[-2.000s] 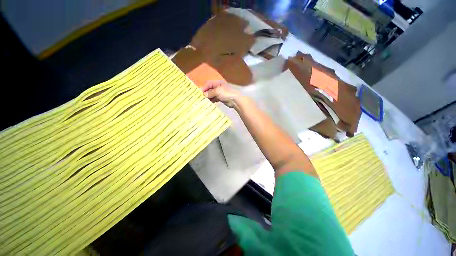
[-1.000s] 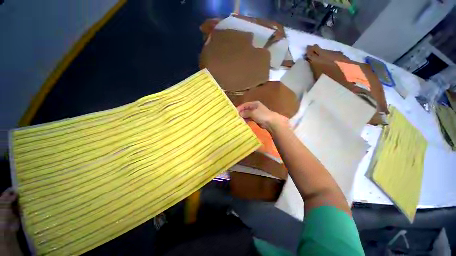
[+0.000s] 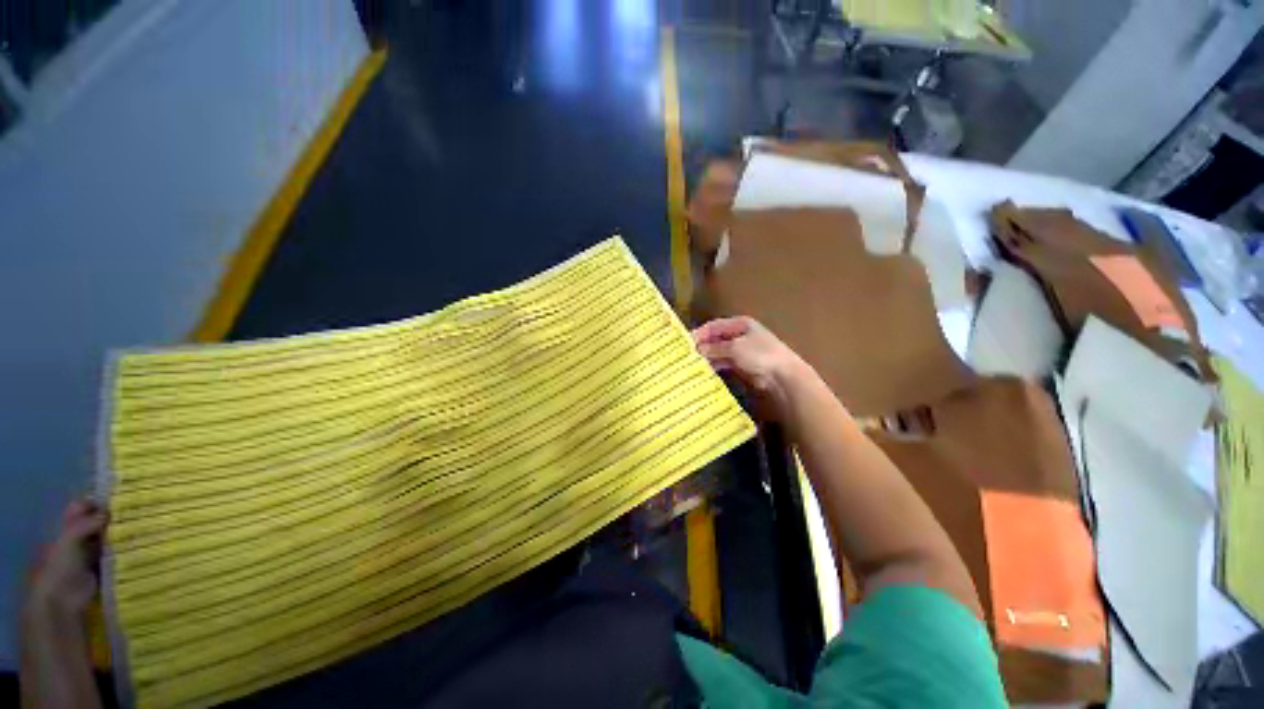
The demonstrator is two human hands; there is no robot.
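A carrier board [image 3: 118, 582] covered with narrow yellow strips [image 3: 416, 457] is held up in front of me, off the table and tilted. The strips lie side by side with dark lines between them, and some look wavy near the middle. My right hand [image 3: 744, 363] grips the board's right short edge. My left hand [image 3: 67, 561], at the left rim of the picture and a little blurred, grips the board's left edge. The fingers behind the board are hidden.
The white table [image 3: 957, 187] on the right bears brown leather pieces [image 3: 832, 298], orange tags [image 3: 1040, 561], grey-white sheets [image 3: 1144, 485] and another yellow-striped board [image 3: 1243, 485]. A grey-white wall [image 3: 125, 208] stands left. Dark floor [image 3: 485, 153] with yellow lines lies between them.
The view has swung so the table stands further right and more floor shows. The board has stayed in front of me. My left hand has come into view at the board's left edge.
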